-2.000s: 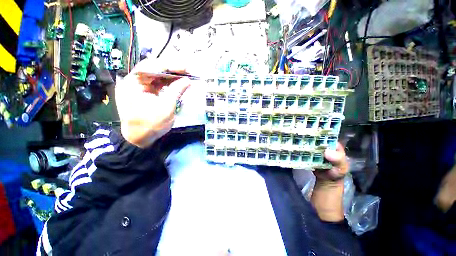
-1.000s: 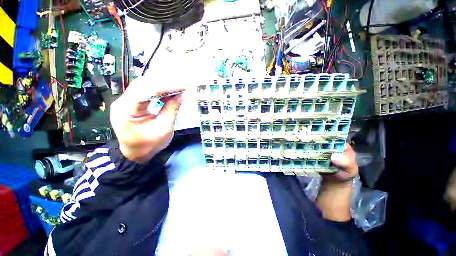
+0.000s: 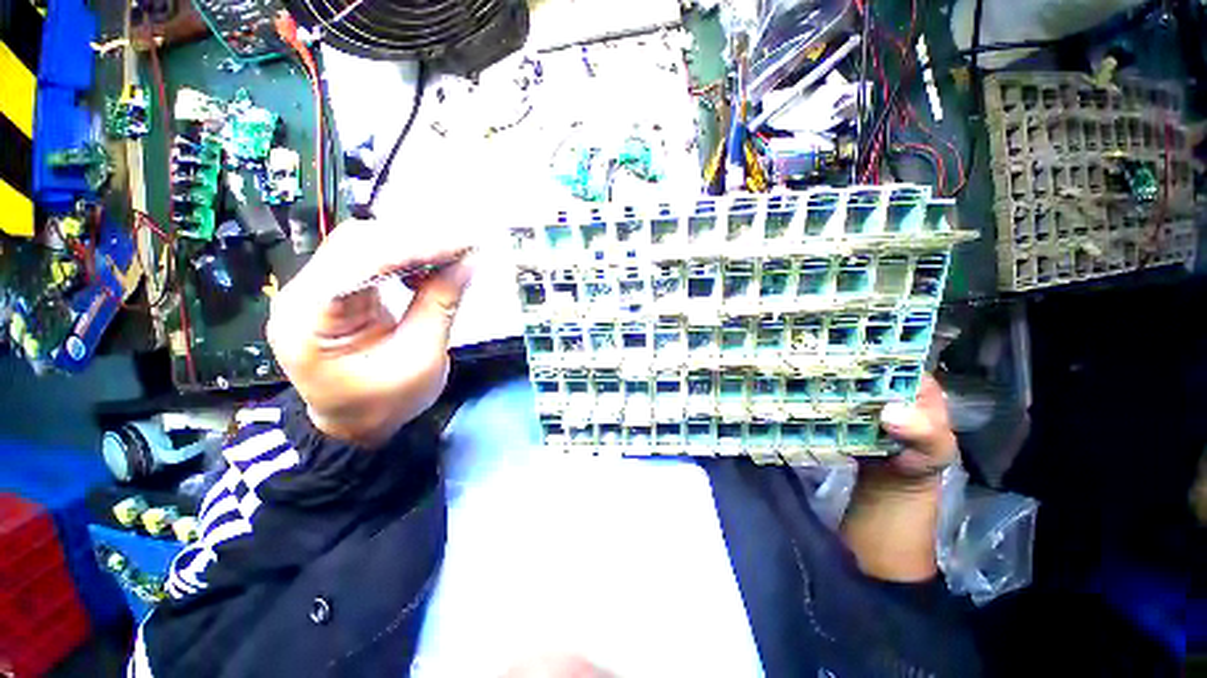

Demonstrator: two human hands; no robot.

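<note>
A large pale grid tray (image 3: 735,325) with rows of small cells is held up in front of me, tilted towards the camera. My right hand (image 3: 920,431) grips its lower right corner, with the thumb on the front edge and the other fingers mostly hidden. My left hand (image 3: 371,325) is left of the tray, not touching it, with thumb and fingers pinched on thin dark tweezers (image 3: 426,268), which are blurred and mostly hidden. Small green boards (image 3: 609,166) lie on the white sheet (image 3: 457,172) above the tray.
A second grid tray (image 3: 1092,179) lies at the right with a small board on it. A dark coil-like item (image 3: 410,24) is at the top. Green boards (image 3: 199,166) lie at the left. A wire bundle (image 3: 874,119) is right of the sheet. Clear bags (image 3: 993,536) hang below the right bench edge.
My left hand has moved left and slightly down, away from the tray. A small teal piece seen at its fingers a second ago no longer shows. The tray has shifted slightly right.
</note>
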